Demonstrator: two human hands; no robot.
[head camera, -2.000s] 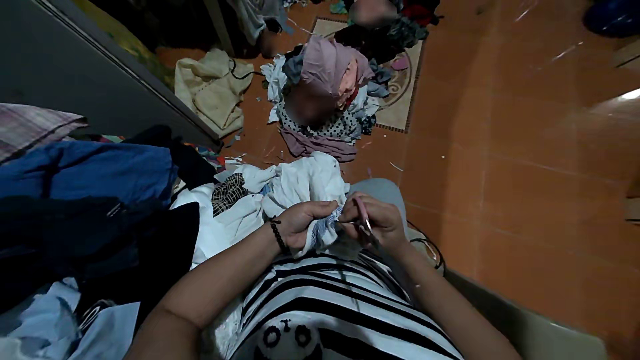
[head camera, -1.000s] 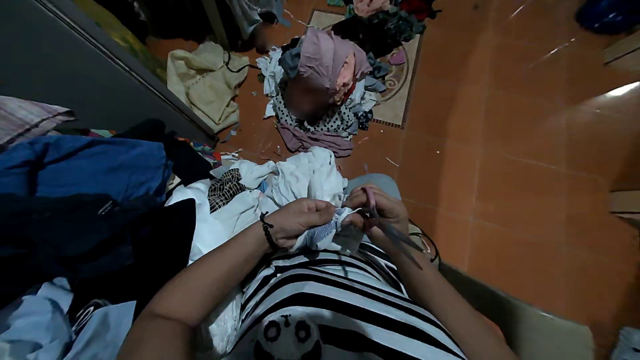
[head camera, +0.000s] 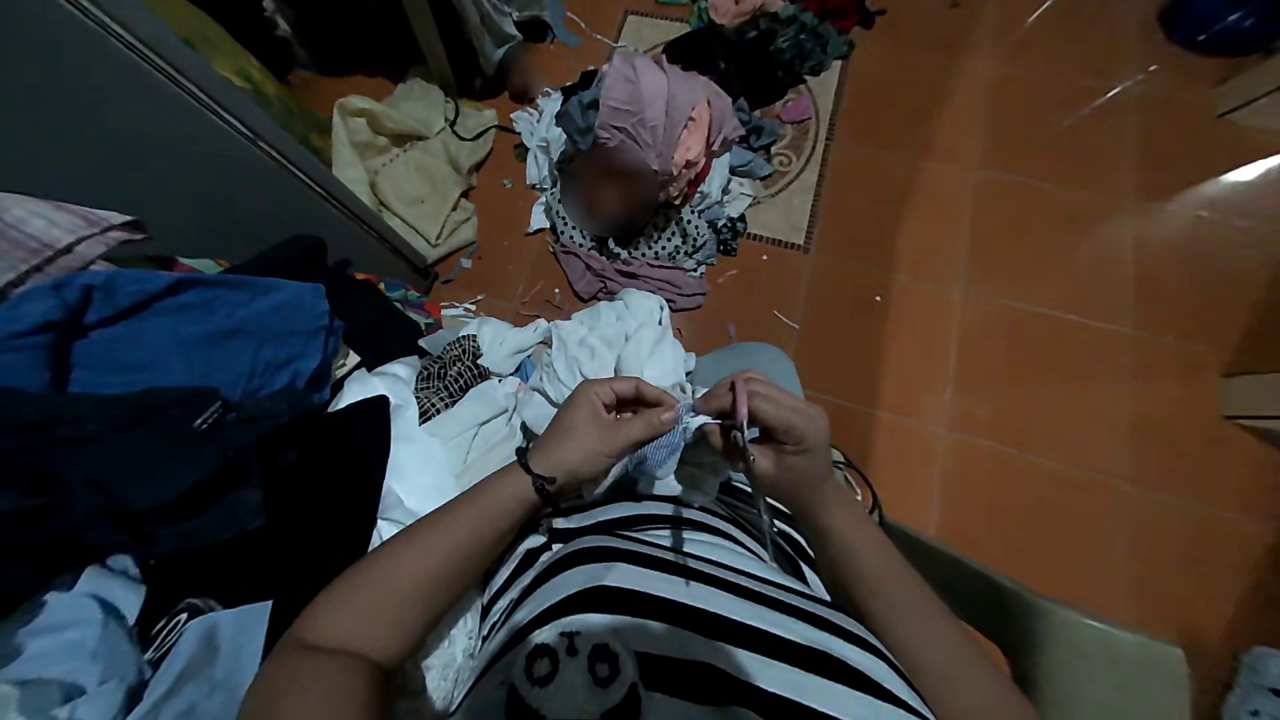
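Observation:
Over my lap lies a white cloth (head camera: 615, 345) with a blue-striped part (head camera: 655, 457). The fingertips of my left hand (head camera: 597, 430) pinch the striped part at its upper edge. Just to the right, my right hand (head camera: 775, 435) holds scissors with pink handles (head camera: 741, 400); their blades point down toward my striped shirt (head camera: 690, 590). The thumb and finger of that hand also touch the edge of the cloth, close to my left fingertips. How far the blades are apart is hard to tell.
Blue folded cloth (head camera: 170, 330) and dark garments (head camera: 130, 480) are piled at the left. Ahead, a heap of mixed clothes (head camera: 660, 120) partly covers a beige mat (head camera: 815, 190). A cream cloth (head camera: 405, 165) lies beside a grey panel (head camera: 170, 150). Thread and fabric scraps dot the tiled floor (head camera: 1040, 380).
The scissors have turned in my right hand, their blades now pointing more steeply down than a second ago. Both hands stay close together at the striped cloth.

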